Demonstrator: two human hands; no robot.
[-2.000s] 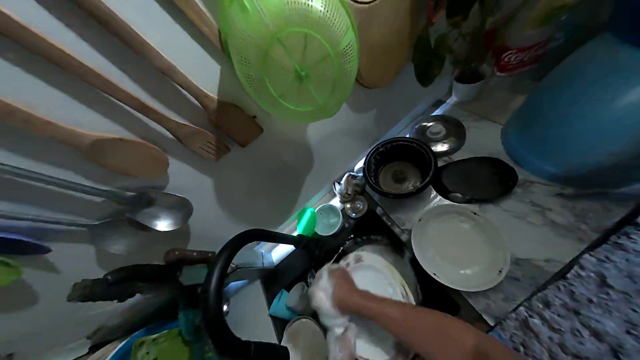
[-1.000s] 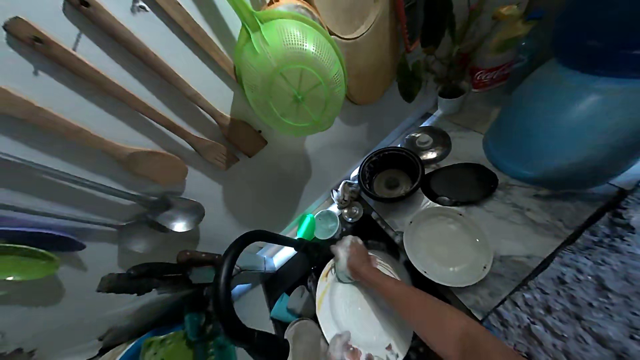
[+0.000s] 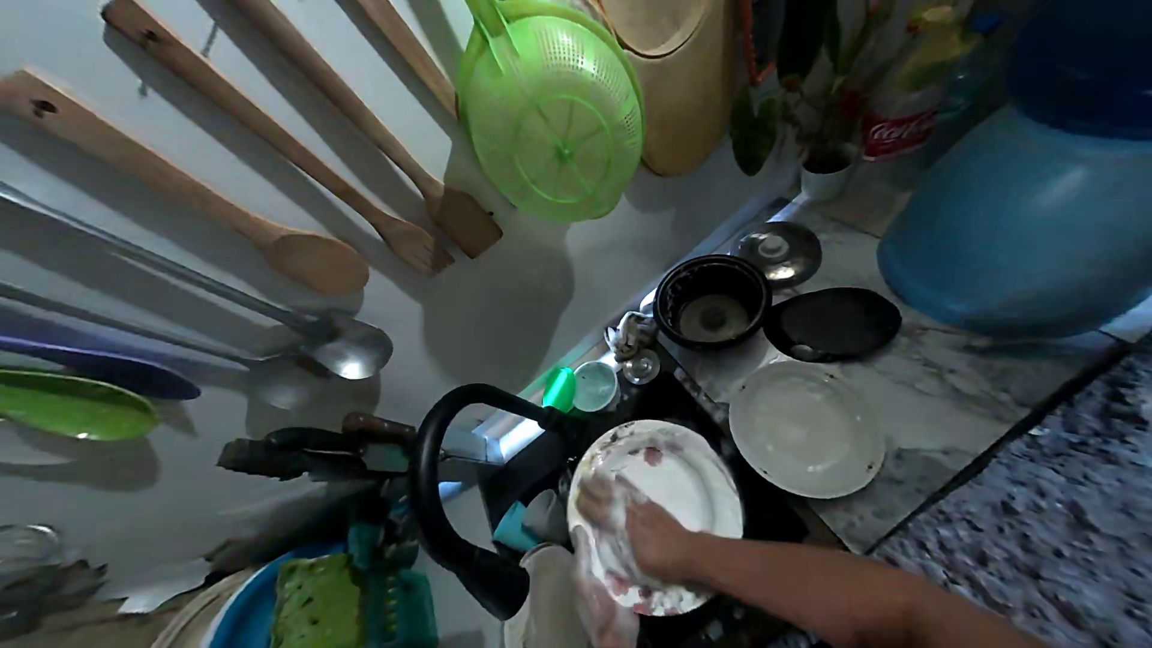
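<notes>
A white floral-patterned plate [image 3: 688, 481], wet with foam, is tilted over the dark sink. My right hand [image 3: 652, 535] reaches in from the lower right and lies on the plate's face, its fingers blurred and covered in suds; whether a sponge is under them cannot be told. Soapy too, my left hand [image 3: 603, 598] grips the plate's lower left rim, partly hidden. A black curved faucet [image 3: 432, 477] arches left of the plate. Near its spout are a pale cup or bowl [image 3: 549, 594] and a teal item [image 3: 516, 528].
On the marble counter [image 3: 972, 387] are a white plate [image 3: 805, 430], a black pot [image 3: 713, 301], a dark oval lid or pan [image 3: 835, 324], a metal lid [image 3: 781, 252] and a large blue container [image 3: 1017, 234]. Wooden utensils [image 3: 315, 261] and a green colander [image 3: 553, 117] hang on the wall.
My right hand has moved from the plate's upper rim down across its face. The held plate's face shows more foam than a second ago.
</notes>
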